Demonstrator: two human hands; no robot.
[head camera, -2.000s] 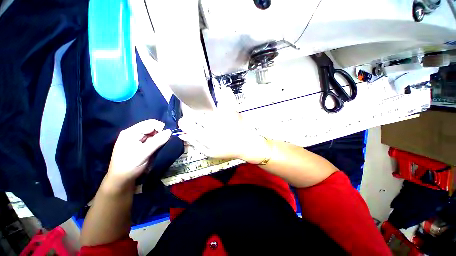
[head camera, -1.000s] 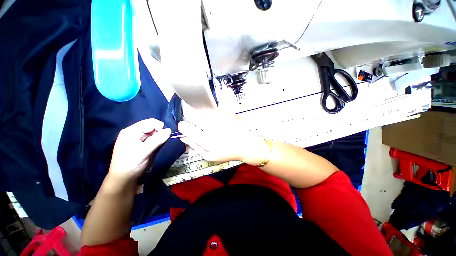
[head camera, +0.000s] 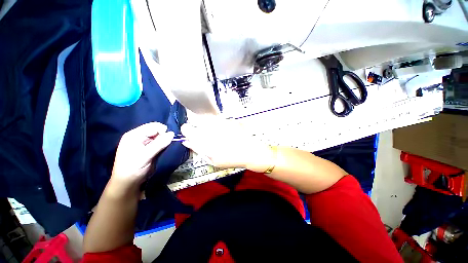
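Observation:
The dark navy cloth (head camera: 123, 123) with a pale band (head camera: 56, 128) lies spread left of the machine head. My left hand (head camera: 138, 154) pinches the navy cloth near its edge, thumb against bent fingers. My right hand (head camera: 218, 141) lies just right of it, below the white machine head (head camera: 187, 67), with its fingertips on the cloth. A short, thin pale strip shows between the fingertips of both hands. The needle is hidden behind the head and my right hand.
Black shears (head camera: 345, 87) lie on the white table (head camera: 318, 118) right of the head. A light-blue guard (head camera: 117, 56) covers part of the cloth. Small parts (head camera: 374, 77) sit farther right. A blue-rimmed bin (head camera: 375, 154) is below the table; cardboard (head camera: 431, 138) and a red stool (head camera: 431, 173) stand right.
Both hands stay almost in place. The thin strip between the fingertips has tilted slightly and shows a little more clearly. The cloth has hardly moved.

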